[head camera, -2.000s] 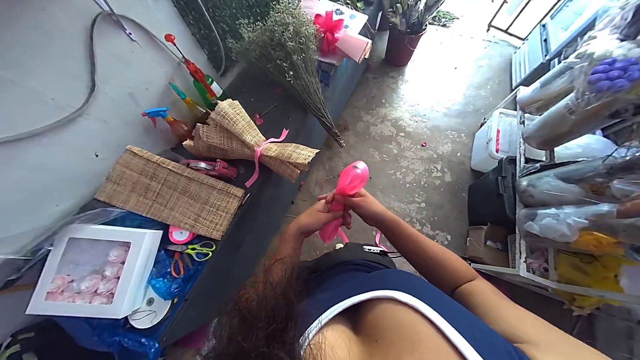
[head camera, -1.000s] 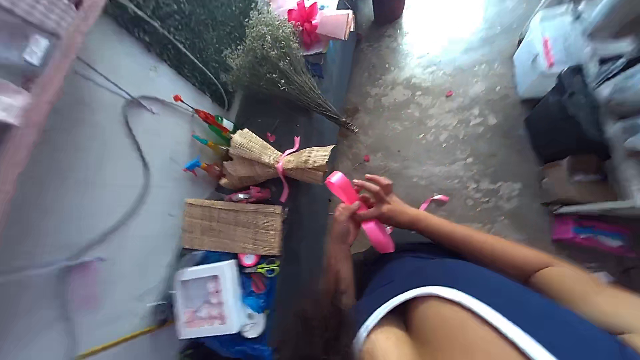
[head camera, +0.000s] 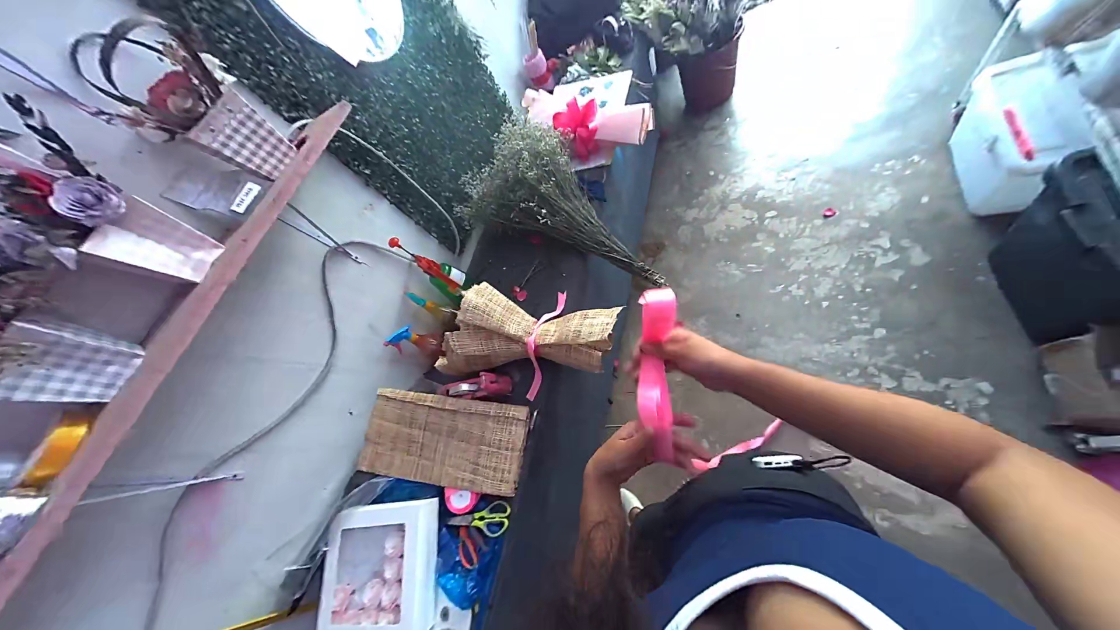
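Looped pink satin ribbon (head camera: 656, 376) hangs between my two hands beside the dark workbench. My right hand (head camera: 687, 354) pinches the loops near their upper part. Around the lower end of the loops is my left hand (head camera: 643, 448), its fingers partly spread. A loose pink tail trails over my lap. On the bench, to the left of my hands, lies a bouquet wrap of woven natural fibre (head camera: 534, 337) tied with a thin pink ribbon. Below it lies a folded piece of the same woven material (head camera: 444, 440). Dried filler flowers (head camera: 542, 192) lie above the wrap, stems towards my hands.
Spray bottles (head camera: 420, 341) and a pink tape dispenser (head camera: 477, 386) stand or lie beside the wrap. Green-handled scissors (head camera: 490, 519) and a windowed white box (head camera: 381, 569) are lower left. A wooden shelf (head camera: 175, 341) juts out at left. A plant pot (head camera: 710, 74) and white bin (head camera: 1015, 131) stand farther off.
My hands have moved apart along the ribbon, which was bunched between them two seconds ago and now shows as long loops. The view has shifted, bringing the left shelf in.
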